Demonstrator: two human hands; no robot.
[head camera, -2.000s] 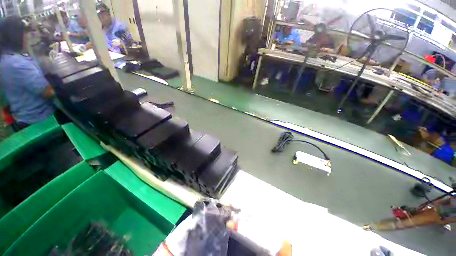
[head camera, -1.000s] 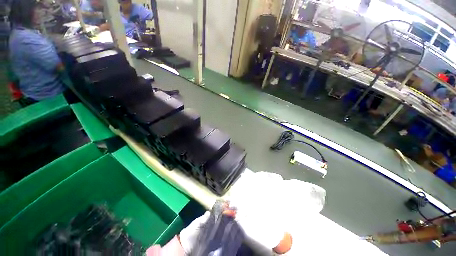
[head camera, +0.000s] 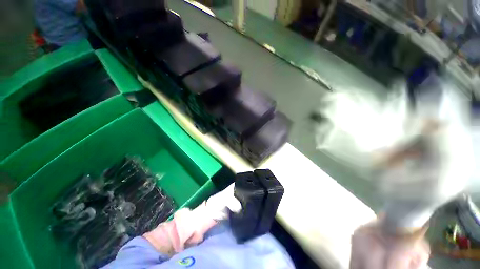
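My left hand (head camera: 202, 215), in a whitish glove with a pink sleeve edge, holds two black plastic cases (head camera: 257, 205) upright side by side at the bench's near edge. My right hand (head camera: 416, 168), also in a white glove, is raised at the right over the belt side and strongly blurred. A whitish, film-like thing (head camera: 360, 121) trails from it to the left and looks like a crinkled plastic bag. The fingers are hard to make out.
A leaning row of black cases (head camera: 237, 105) runs along the white bench edge (head camera: 316, 194). Green bins (head camera: 118, 136) stand at left, the nearer with bagged black parts (head camera: 113, 210). The grey-green belt (head camera: 263, 63) lies beyond. A person in blue (head camera: 60, 21) is at upper left.
The view has tilted down. My right hand has moved up and right with the whitish film. The black cases in my left hand now show without film over them.
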